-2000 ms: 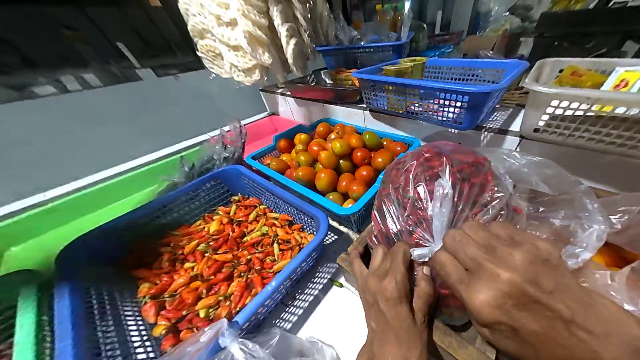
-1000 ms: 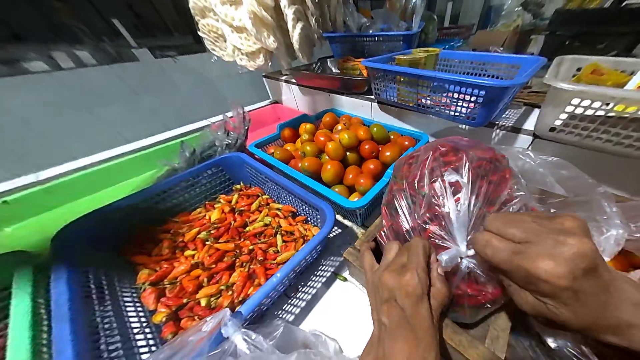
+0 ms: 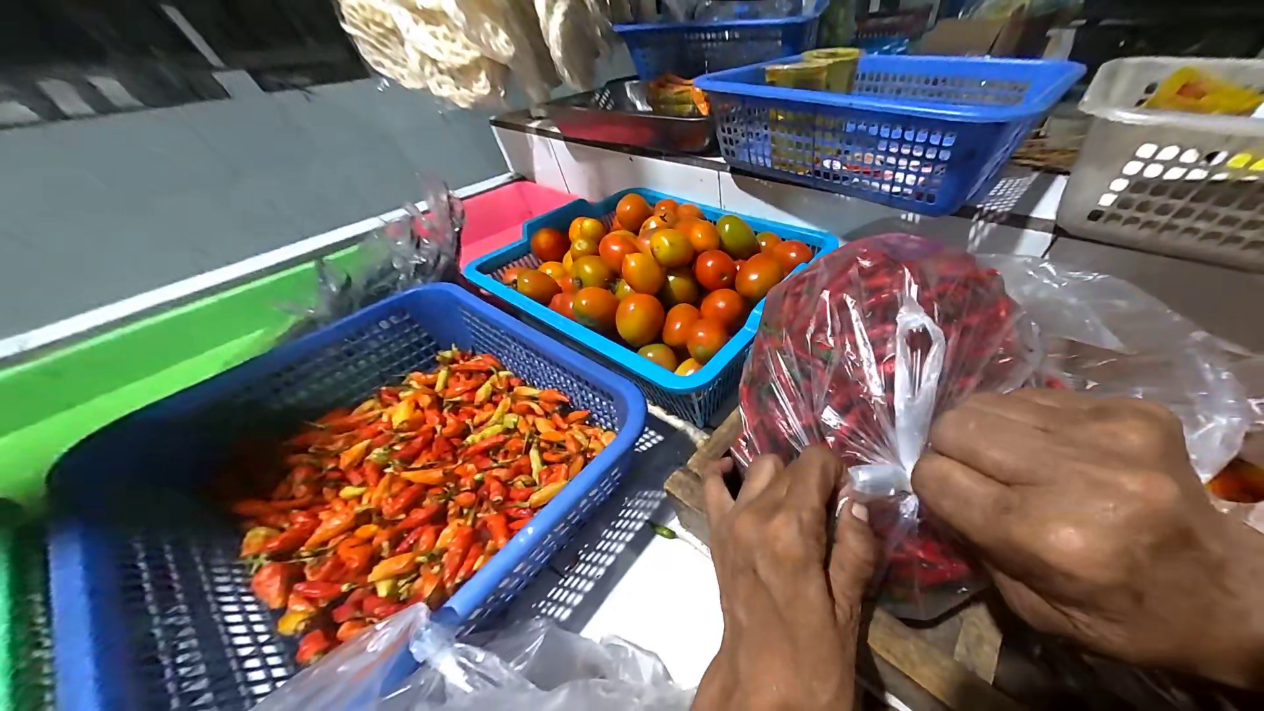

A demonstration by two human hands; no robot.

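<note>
A clear plastic bag full of red chillies rests on a wooden crate, its plastic gathered into a whitish knot. My left hand pinches the plastic on the left of the knot, thumb and fingertips close together. On the knot's right side, my right hand is closed on the gathered plastic; its fingertips are partly hidden. Left of the bag, a blue basket holds small orange and red chillies. Behind that, a light-blue basket holds tomatoes.
On the tiled ledge behind stand a blue basket with cans and a grey basket with yellow packets. A metal tray is beside them. Clear plastic bags lie at the front edge. Pale netted bundles hang above.
My hands remain at the knot of the chilli bag. A white strip of plastic now stands up over the bag from the knot, where a second ago the gathered plastic looked flatter.
</note>
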